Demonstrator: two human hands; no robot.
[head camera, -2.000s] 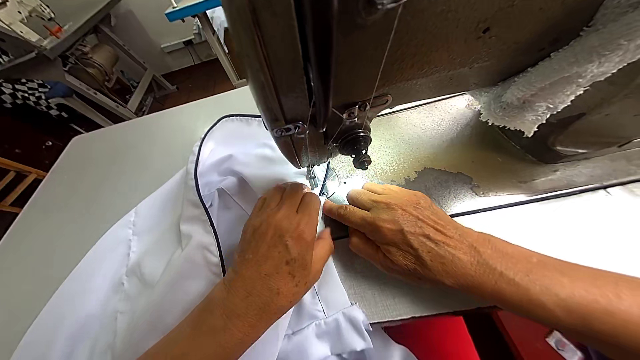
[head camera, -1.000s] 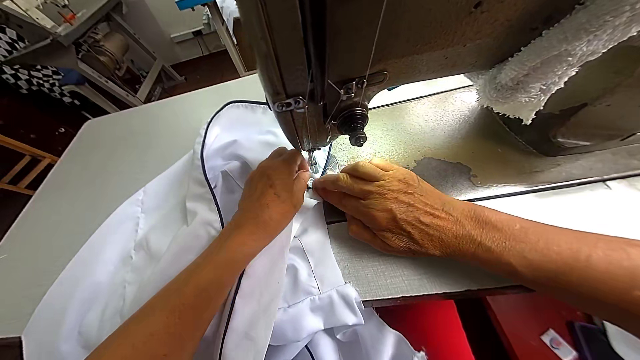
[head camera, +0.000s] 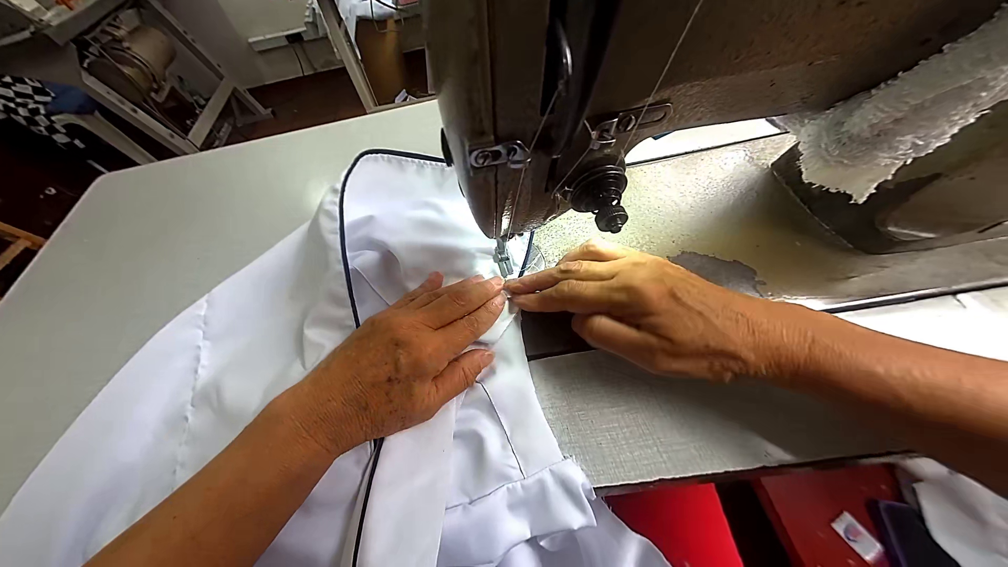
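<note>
White fabric with dark piping spreads over the table on the left and runs under the presser foot of a sewing machine. My left hand lies palm down on the fabric, fingers spread, fingertips just in front of the foot. My right hand rests from the right, its index and middle fingertips pressing the fabric edge beside the left fingertips. The right thumb is bent below. Neither hand plainly pinches anything. The cloth right under the fingertips is hidden.
The machine's metal bed extends right, with a white terry cloth hanging from the arm. A thread tension knob juts out above my right hand. Red items sit below the table's front edge. Another machine stand stands behind at left.
My left hand, bunched at the fabric near the foot a second ago, now lies flatter with its fingers extended. My right hand remains beside the foot.
</note>
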